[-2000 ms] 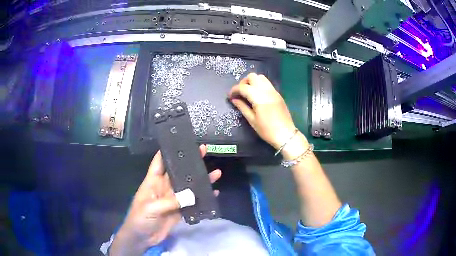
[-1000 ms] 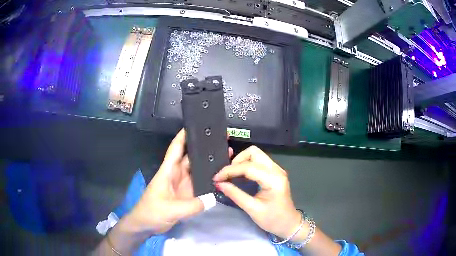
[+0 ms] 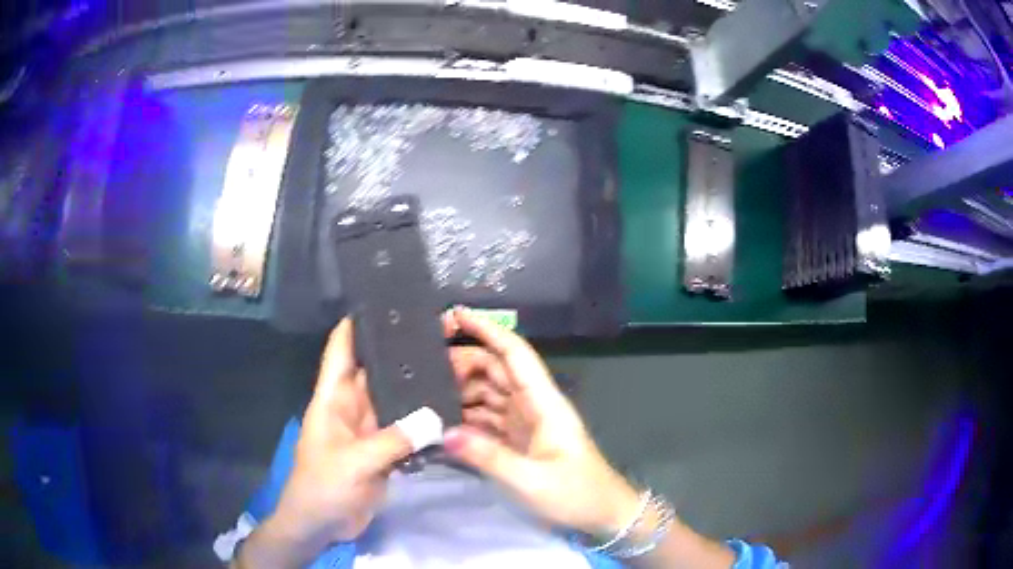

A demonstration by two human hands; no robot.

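Note:
A dark grey fixture bar stands out from my left hand, tilted slightly left, with two round metal screws at its top end and small rings or holes along its face. My left hand grips its lower part, the white-wrapped thumb on the face. My right hand is at the bar's lower right side, fingers curled and thumb near its lower end; blur hides whether it grips the bar or holds a ring. Small silver rings lie scattered in the black tray behind the bar.
A coppery-silver bar lies left of the tray on the green ledge. A single metallic bar lies to the right, then a dark ribbed stack. Rails run behind the tray. A grey machine arm stands at the upper right.
My right hand went from the tray to the bar's lower end, then its fingers moved up along the bar's right side. My left hand still holds the bar. The view has shifted.

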